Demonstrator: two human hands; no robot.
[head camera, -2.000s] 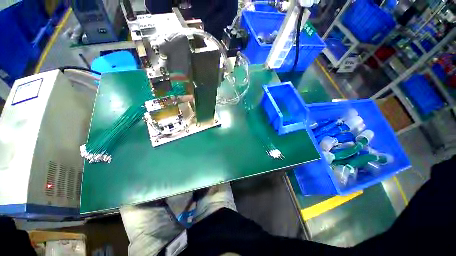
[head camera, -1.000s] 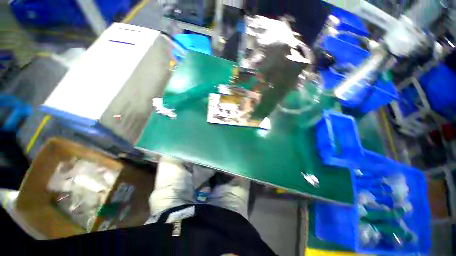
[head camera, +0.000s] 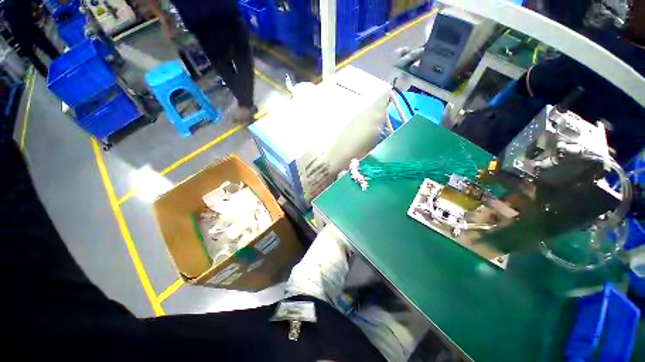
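Note:
Neither my left hand nor my right hand is in the picture. A bundle of thin green wires (head camera: 410, 170) lies on the green bench mat (head camera: 396, 230), with its white ends (head camera: 358, 174) near the mat's left corner. The wires run toward the fixture, a metal plate with brass and silver blocks (head camera: 460, 211). The grey metal machine head (head camera: 559, 145) stands behind the fixture, with clear looped tubing (head camera: 601, 244) on its right side.
A white-beige cabinet (head camera: 332, 127) stands left of the bench. An open cardboard box (head camera: 177, 233) with white scrap is on the floor. A blue stool (head camera: 180, 95), blue crates (head camera: 92, 85) and a standing person's dark legs (head camera: 226, 56) are beyond. A small blue bin (head camera: 605, 325) is at lower right.
The view has swung left, so the bench and machine now sit at the right. The cardboard box, floor and stool have come into fuller view. The large blue bin at the right has left the picture.

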